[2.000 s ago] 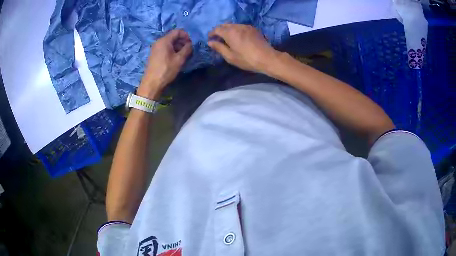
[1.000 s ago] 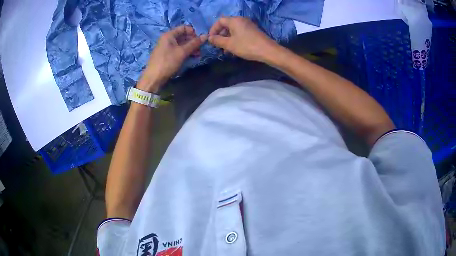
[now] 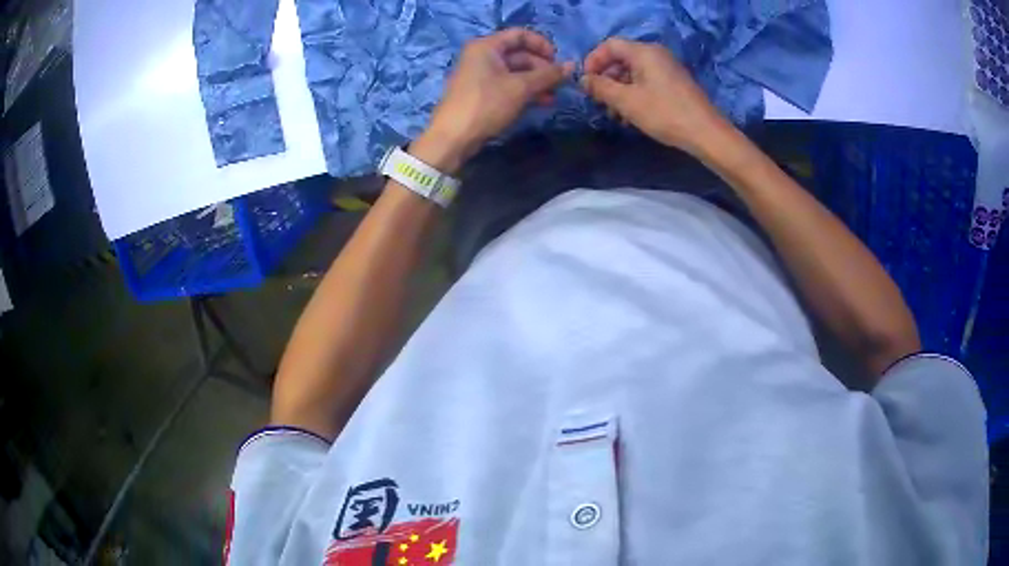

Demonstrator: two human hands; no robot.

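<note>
A crumpled blue shirt (image 3: pixel 382 77) lies on the white table in front of me, its top cut off by the picture's upper edge. One sleeve (image 3: pixel 246 94) lies out to the left, another part (image 3: pixel 780 50) to the right. My left hand (image 3: pixel 503 88), below a white watch, pinches the shirt's lower front edge between thumb and fingertips. My right hand (image 3: pixel 642 94) pinches the same edge just beside it. The fingertips nearly meet. The bit of cloth or button between them is too small to make out.
The white table (image 3: pixel 133 122) has its curved near edge just below the shirt. Blue crates stand below it at left (image 3: pixel 199 260) and right (image 3: pixel 885 199). A sheet of purple round stickers (image 3: pixel 988 50) hangs at the far right edge.
The view has shifted, so the table and shirt appear further right. My hands came together at the shirt's front edge from being apart, and they remain close together now.
</note>
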